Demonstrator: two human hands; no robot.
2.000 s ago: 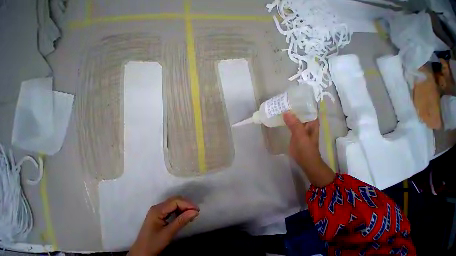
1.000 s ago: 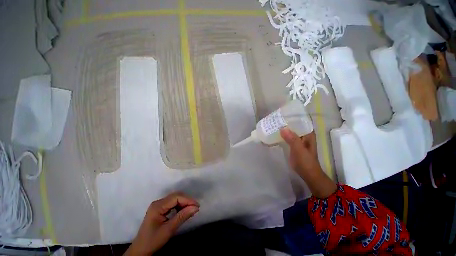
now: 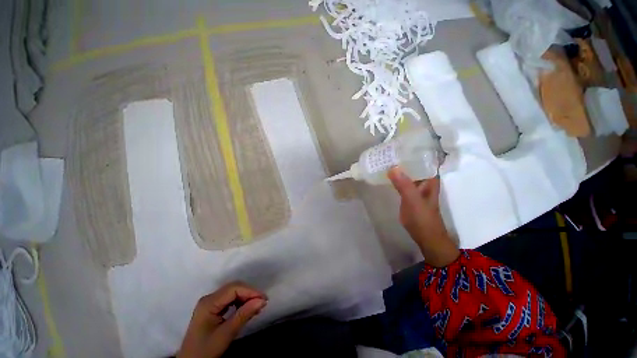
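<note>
A flat white vest-shaped cut piece (image 3: 230, 280) lies in front of me, its two straps pointing away and a U-shaped gap between them. My right hand (image 3: 418, 203) holds a translucent glue bottle (image 3: 401, 159) tilted on its side. The long thin nozzle points left, its tip at the outer edge of the right strap, near the strap's base. My left hand (image 3: 227, 314) is over the lower part of the cut piece, thumb and forefinger tips together. I cannot tell if something thin is between them.
A tangle of short white strips (image 3: 384, 56) lies at the top. Finished white panels (image 3: 489, 182) lie at right, beside a tan piece (image 3: 563, 94) and crumpled plastic (image 3: 534, 28). At left are a folded white piece (image 3: 29, 199) and a long strip bundle (image 3: 14, 308).
The view has shifted, so the table things sit further left. The nozzle has moved from the right strap's inner edge, down to the gap's corner, then across to its outer edge.
</note>
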